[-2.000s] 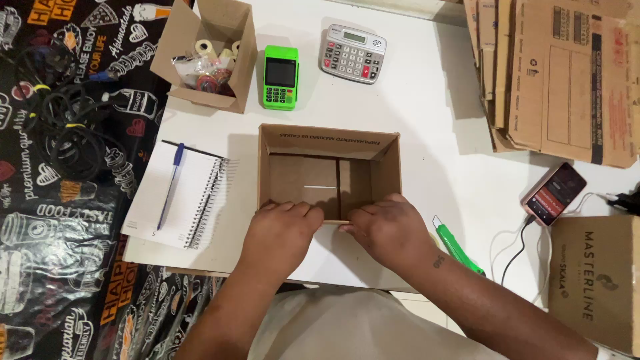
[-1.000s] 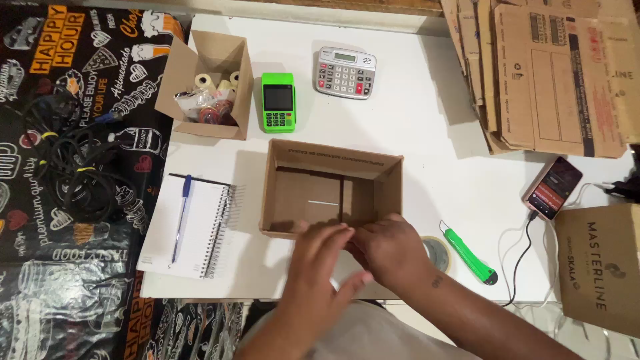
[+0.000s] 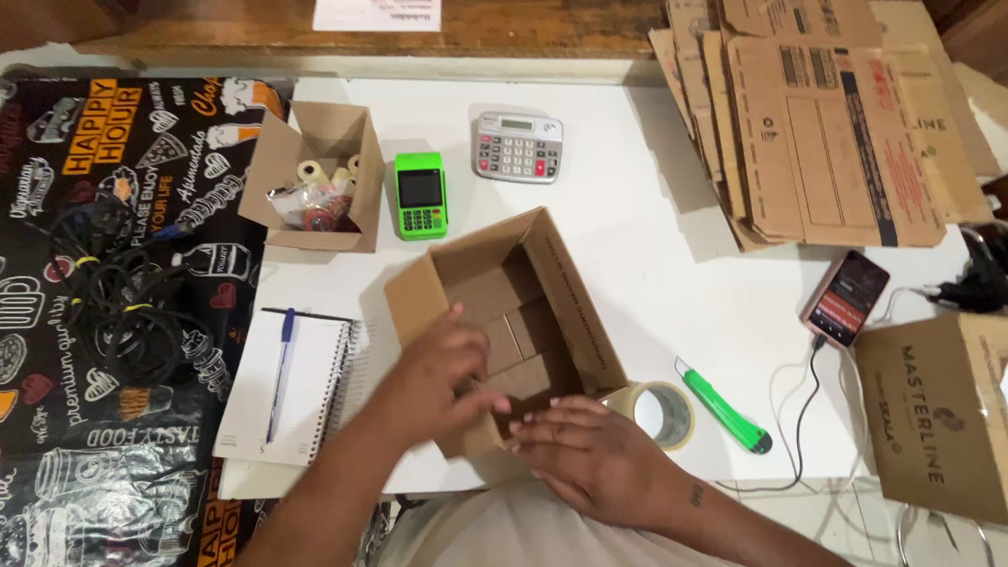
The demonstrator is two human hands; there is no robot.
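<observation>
An open-topped cardboard box [image 3: 579, 315] sits turned at an angle on the white table, with flaps folded outward at its left side and near end. My left hand [image 3: 449, 378] is at the box's left wall, its fingers apart, thumb and fingertips at the wall's edge. My right hand [image 3: 583, 457] lies over the near right corner of the box, fingers extended along its edge. Whether either hand grips the cardboard cannot be told. A roll of clear packing tape [image 3: 677, 417] lies right of my right hand, and a green utility knife [image 3: 724, 409] with its blade out lies beyond it.
A spiral notebook [image 3: 307, 394] with a blue pen [image 3: 281, 370] lies at left. Behind are a small box of rolls [image 3: 370, 189], a green card terminal [image 3: 421, 197] and a calculator [image 3: 517, 147]. Flattened cardboard [image 3: 819, 157], a charging phone [image 3: 846, 299] and another carton [image 3: 906, 417] stand right.
The box has turned from square-on to an angle, and its side flap now sticks out at the left. My left hand has moved to the box's left wall. The view has shifted somewhat.
</observation>
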